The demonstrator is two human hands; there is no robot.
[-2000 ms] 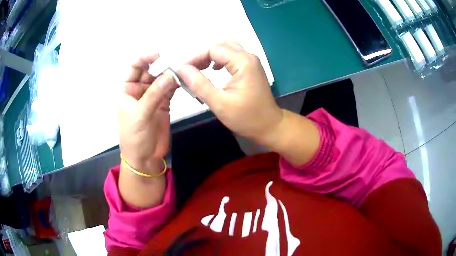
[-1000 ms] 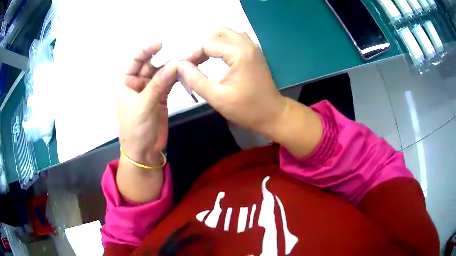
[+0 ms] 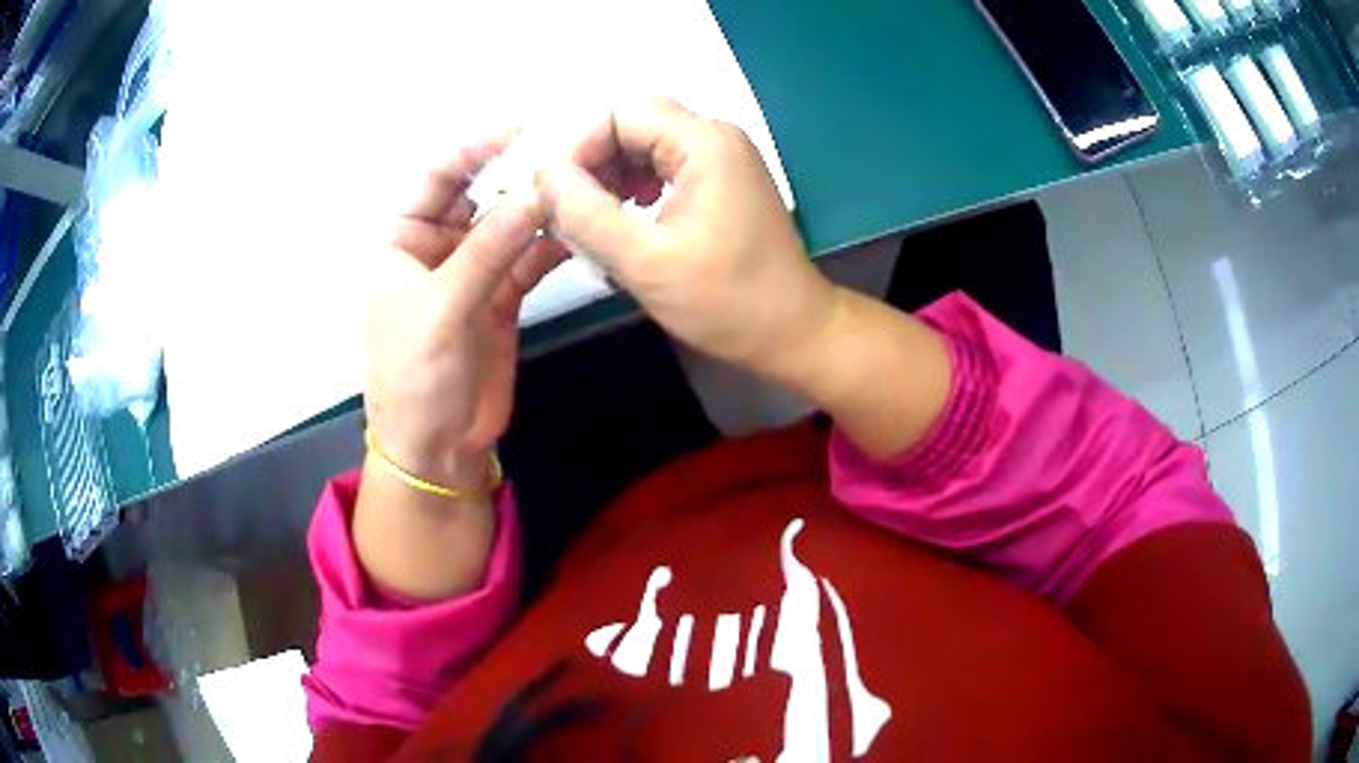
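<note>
My left hand and my right hand meet above the front part of the white work sheet. Their thumbs and fingertips pinch a small white part between them. The part nearly vanishes against the bright sheet, and my fingers hide much of it, so its exact shape cannot be told. Its left end shows between the left thumb and fingers.
A dark phone lies at the right on the green bench. A clear blister tray with white oblong pieces is at the far right. A crumpled clear bag and a tray of thin rods are at the left.
The thin dark-tipped piece that stuck out below my fingertips no longer shows. The fingers of my left hand have closed in more around the white part.
</note>
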